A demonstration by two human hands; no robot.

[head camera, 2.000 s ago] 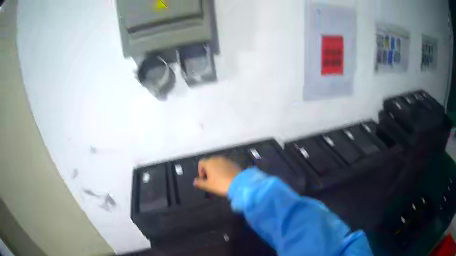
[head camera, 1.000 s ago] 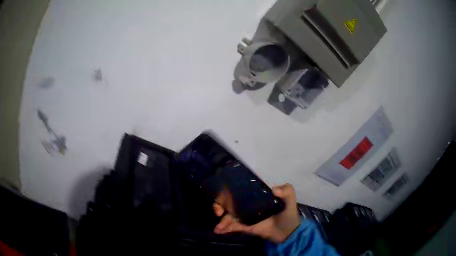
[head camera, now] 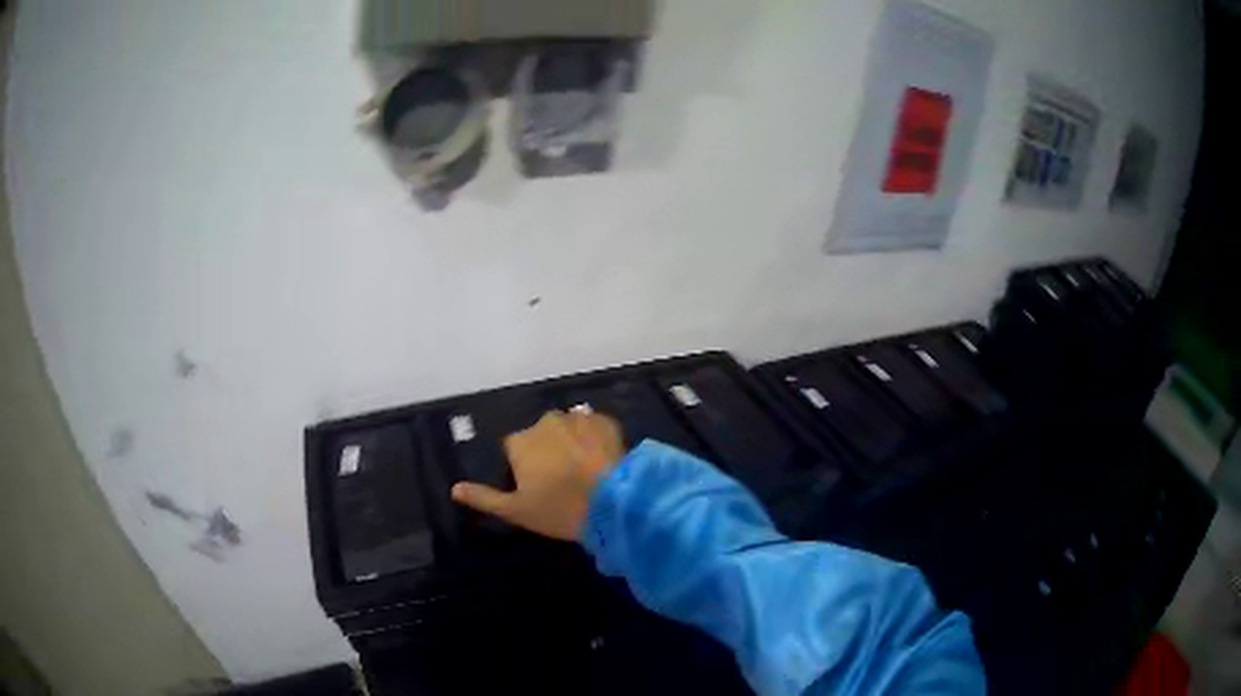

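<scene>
A black phone tray (head camera: 321, 524) lies on top of a stack against the wall, with dark phones side by side, each with a small white label near its top. The leftmost phone (head camera: 381, 514) lies flat in its pocket. My right hand (head camera: 551, 476), bare with a blue sleeve, is palm down over the middle pockets. Its thumb is stretched to the left across the second phone (head camera: 470, 442); the other fingers are bent and partly hidden, so a grip cannot be told. My left hand is not in view.
Another tray of phones (head camera: 871, 415) adjoins on the right, with a taller black stack (head camera: 1075, 333) beyond. A grey socket box (head camera: 504, 21) and posted sheets (head camera: 905, 204) are on the wall. A red object (head camera: 1157, 669) is at lower right.
One second ago my right hand held a dark phone raised and tilted above the tray; now the hand is down over the tray and no raised phone shows. The view has swung back rightward.
</scene>
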